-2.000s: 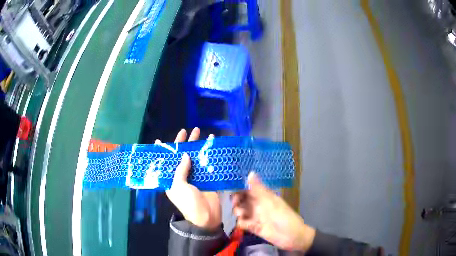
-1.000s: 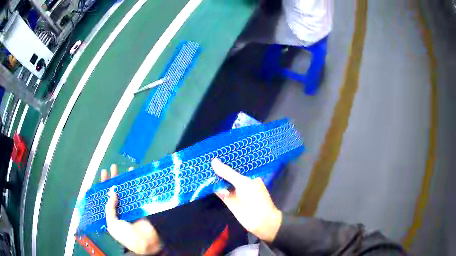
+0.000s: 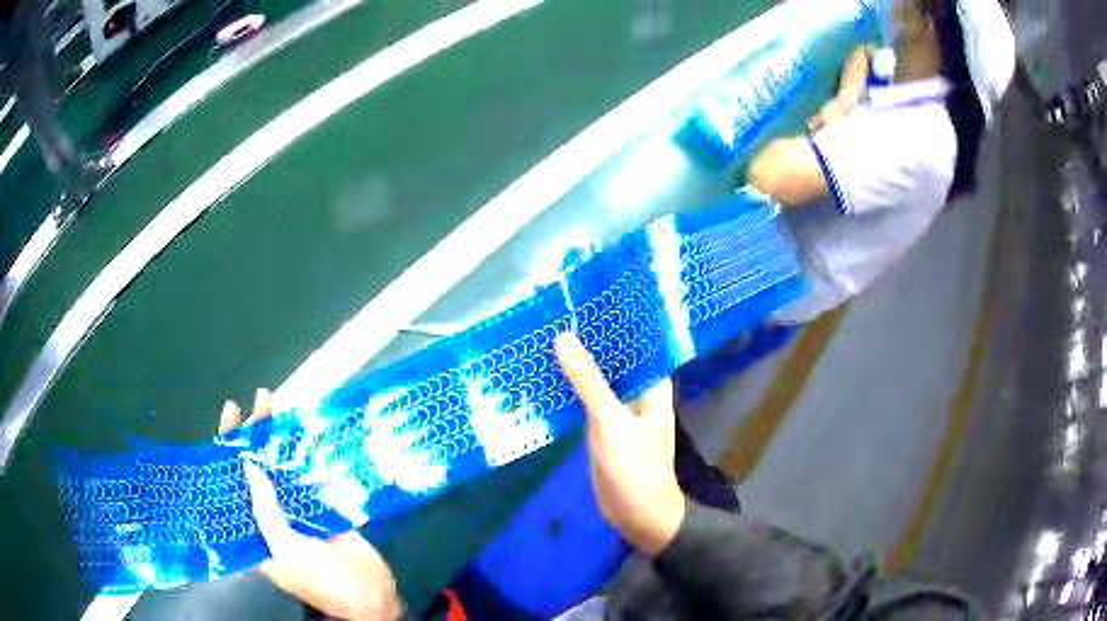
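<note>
A long blue film strip [image 3: 425, 419] with rows of pale crescents and white glare spans the view, rising from lower left to upper right. My left hand [image 3: 310, 534] is bare and grips its left part, thumb on top, fingertips showing past the far edge. My right hand [image 3: 631, 455] is bare and holds the strip near its middle-right, thumb on top and other fingers hidden beneath. A pale thin tool [image 3: 431, 329] shows partly just beyond the strip's far edge.
The green surface [image 3: 401, 182] with white lengthwise strips curves behind the film. A seated person in a white shirt [image 3: 892, 158] is at upper right, beside another blue piece [image 3: 753, 107] on the surface. A blue stool [image 3: 546, 534] is below. Grey floor with yellow lines lies right.
The view has turned toward the line and the person at upper right has come in. The strip is now steeper and spread longer. Both hands have stayed on it since one second ago.
</note>
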